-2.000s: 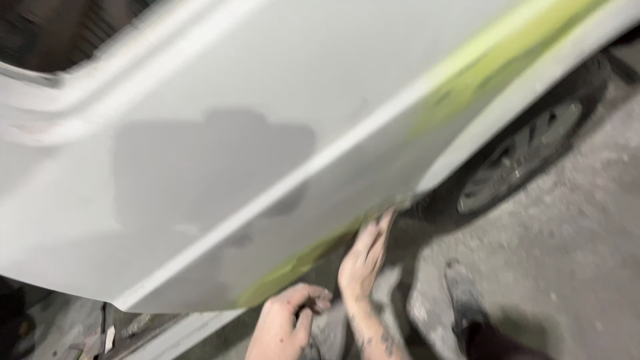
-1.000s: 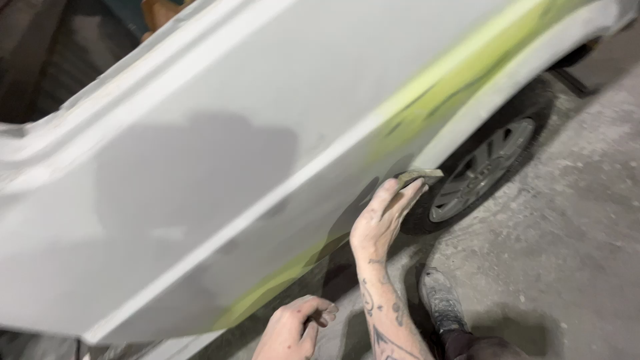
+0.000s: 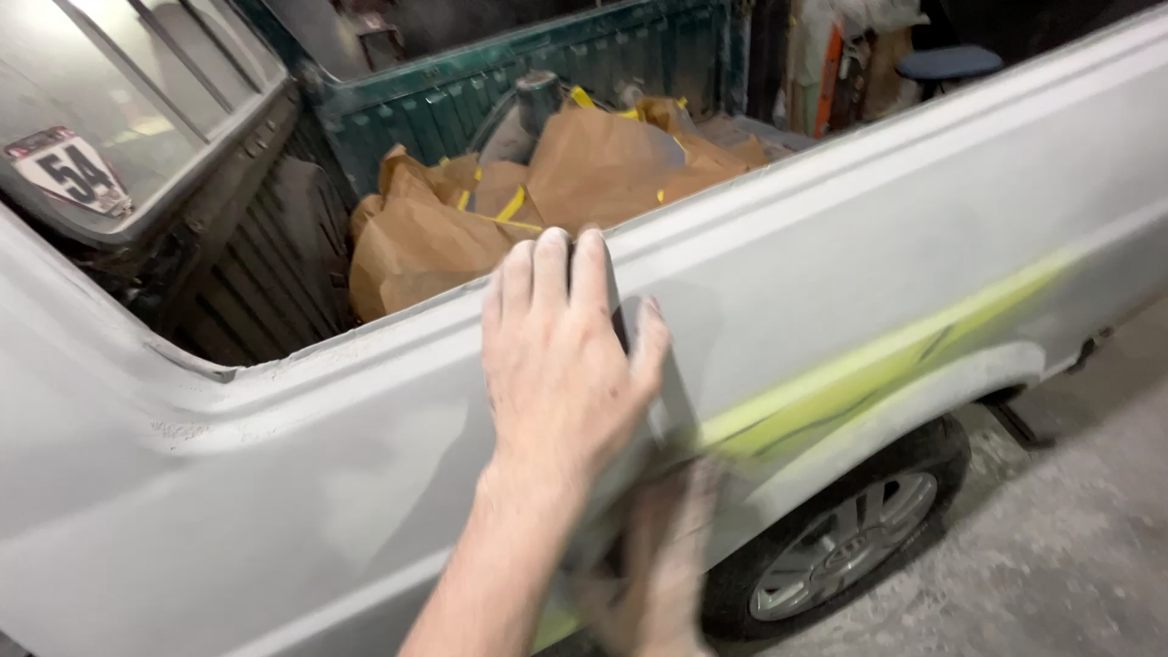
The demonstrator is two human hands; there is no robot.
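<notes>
My left hand (image 3: 561,356) rests palm down on the top rail of a pickup truck's grey-primed bed side (image 3: 785,246), its fingertips at the bed's edge. Below and right of it, my right hand (image 3: 671,529) is blurred and close to the side panel; whether it holds anything cannot be told. A band of yellow-green filler or paint (image 3: 821,392) with dark marks runs above the wheel arch, just right of my hands. Both hands cast shadows on the panel.
Crumpled brown masking paper (image 3: 602,155) with yellow tape lies in the green truck bed (image 3: 411,109). The cab's rear window (image 3: 137,82) is at upper left. A wheel (image 3: 849,547) stands at lower right on the concrete floor (image 3: 1095,484). A blue stool seat (image 3: 949,62) is beyond.
My left hand has come up from low beside the panel onto the top rail. The flat pad seen in my right hand one second ago is not discernible now. The view has shifted up toward the bed.
</notes>
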